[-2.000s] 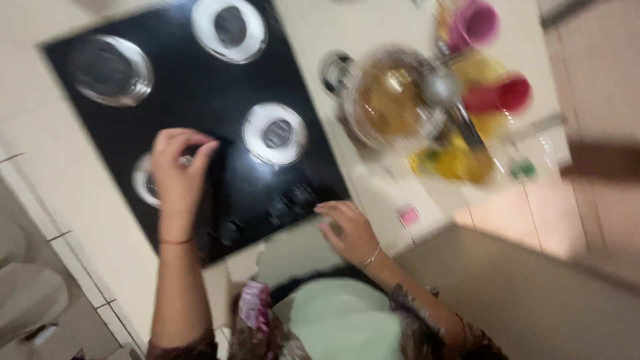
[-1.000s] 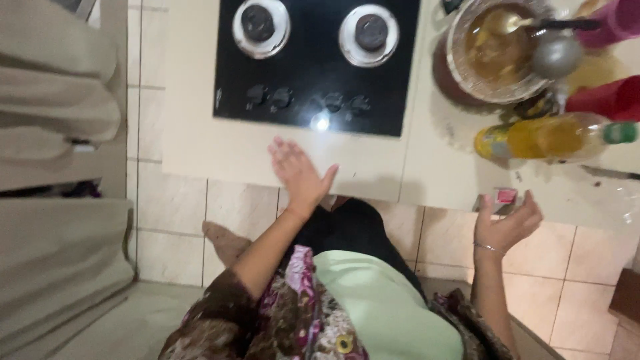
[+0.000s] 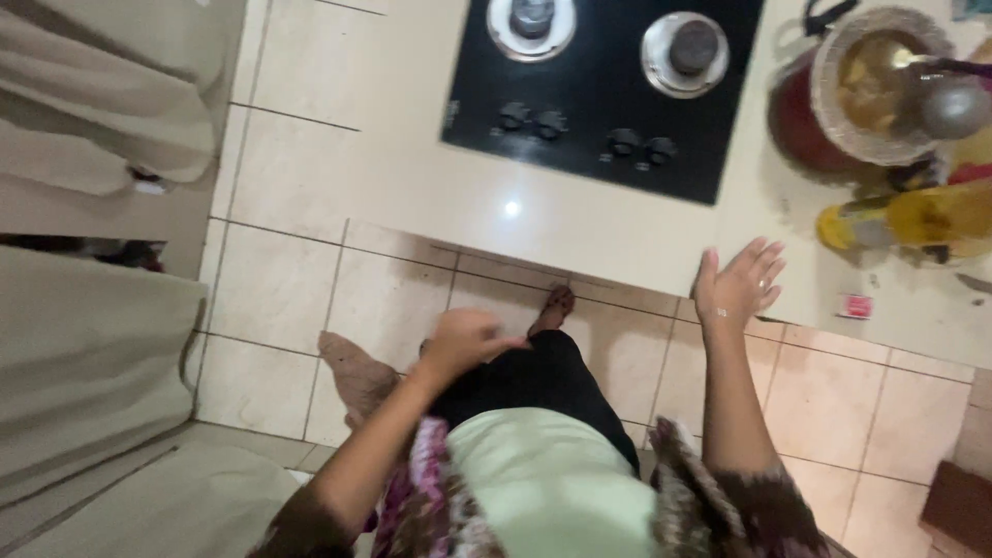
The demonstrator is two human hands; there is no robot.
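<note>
My right hand (image 3: 740, 287) rests palm down at the front edge of the pale countertop (image 3: 589, 232), fingers spread, with nothing in it. A small red and white box (image 3: 855, 306) lies on the counter to its right. My left hand (image 3: 469, 341) is off the counter, in front of my body and above my leg. It is blurred, and whether it holds anything does not show. Beyond the hands lies the black gas hob (image 3: 589, 93) with its knobs and two burners in view.
At the right stand a dark red pot (image 3: 802, 116) with a clear rim, brownish liquid and a ladle (image 3: 953, 108), and a bottle of yellow liquid (image 3: 922, 221) on its side. Draped pale cloth (image 3: 93, 333) fills the left side; my feet are on the tiled floor.
My left hand was over the hob, then at the counter's front edge, and is now off the counter. My right hand has moved left from beside the small box. The view has shifted and turned.
</note>
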